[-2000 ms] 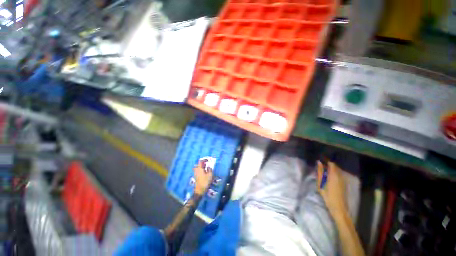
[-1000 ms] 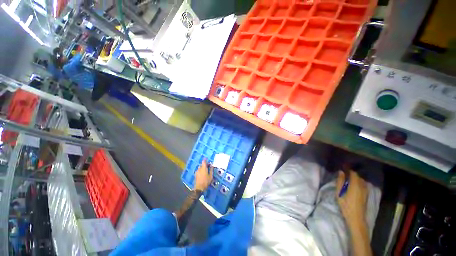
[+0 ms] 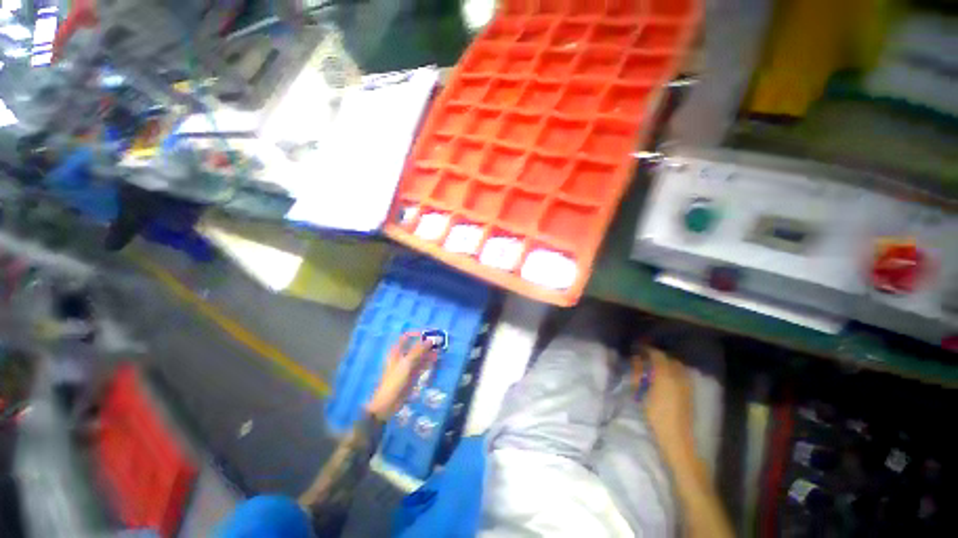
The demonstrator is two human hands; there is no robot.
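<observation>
The blue tray (image 3: 362, 342) lies low at my left side, with several small square housings (image 3: 425, 423) in its near pockets. My left hand (image 3: 395, 378) is over the tray, its fingertips on a small dark-rimmed housing (image 3: 434, 339); blur hides the exact grip. My right hand (image 3: 667, 397) rests by my right thigh, fingers curled around a thin blue tool (image 3: 644, 378), partly hidden by the fingers.
A red-orange tray (image 3: 545, 166) with white square parts in its nearest row is on the bench. Right of it is the pale control panel (image 3: 830, 247) with a red button (image 3: 896, 265). A black tray (image 3: 856, 462) is low right. A clipboard (image 3: 368, 147) lies left.
The view has shifted, and more of the panel shows. A dark-rimmed housing now shows at my left fingertips, where the white label showed one second ago. My right hand stays by my thigh.
</observation>
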